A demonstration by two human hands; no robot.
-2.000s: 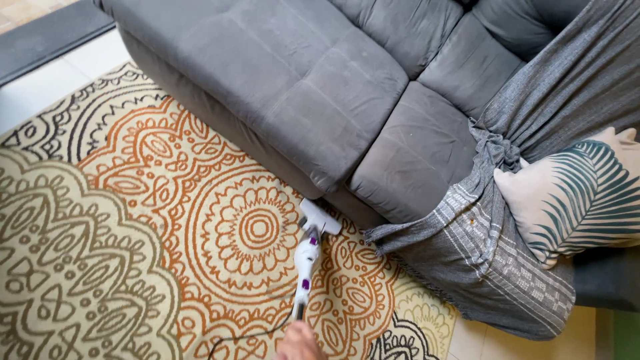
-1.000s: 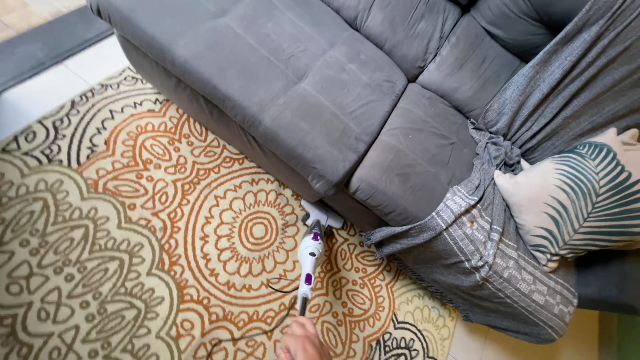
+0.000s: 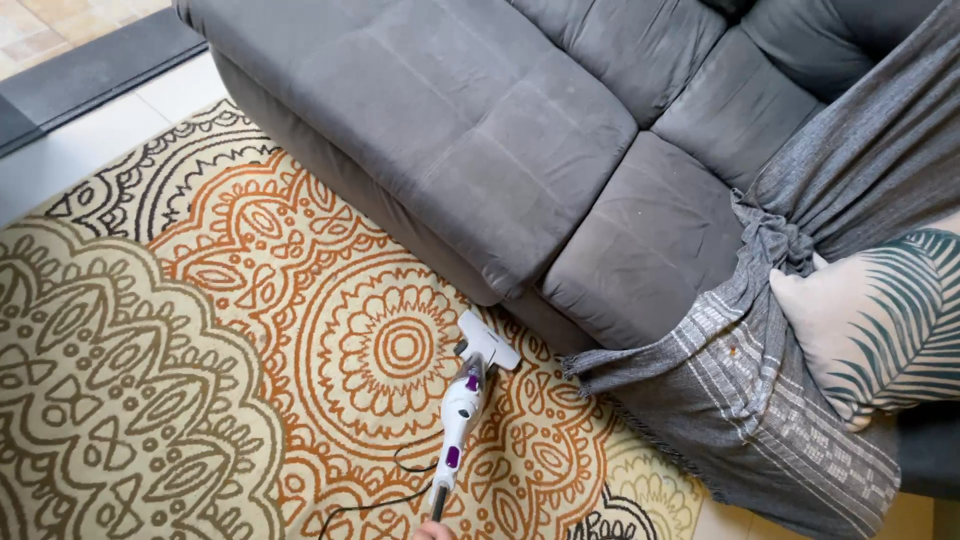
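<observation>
A white and purple stick vacuum cleaner (image 3: 459, 411) lies slanted over the patterned rug (image 3: 405, 352). Its wide white floor head (image 3: 487, 343) rests on the rug, just off the front base of the grey sofa. At the bottom edge, what appears to be my right hand (image 3: 433, 532) is closed around the dark handle (image 3: 439, 501); only part of the fingers shows. A thin black cord (image 3: 375, 507) trails over the rug beside the handle. My left hand is out of view.
The grey sofa (image 3: 450, 127) fills the upper middle. A fringed grey throw (image 3: 720, 390) hangs over its seat to the floor at right, beside a leaf-print cushion (image 3: 885, 322). A dark door track (image 3: 97, 75) crosses the upper left.
The vacuum cleaner and my hand have moved slightly back towards the bottom edge. The floor head, earlier against the sofa's base, now sits a little away from it.
</observation>
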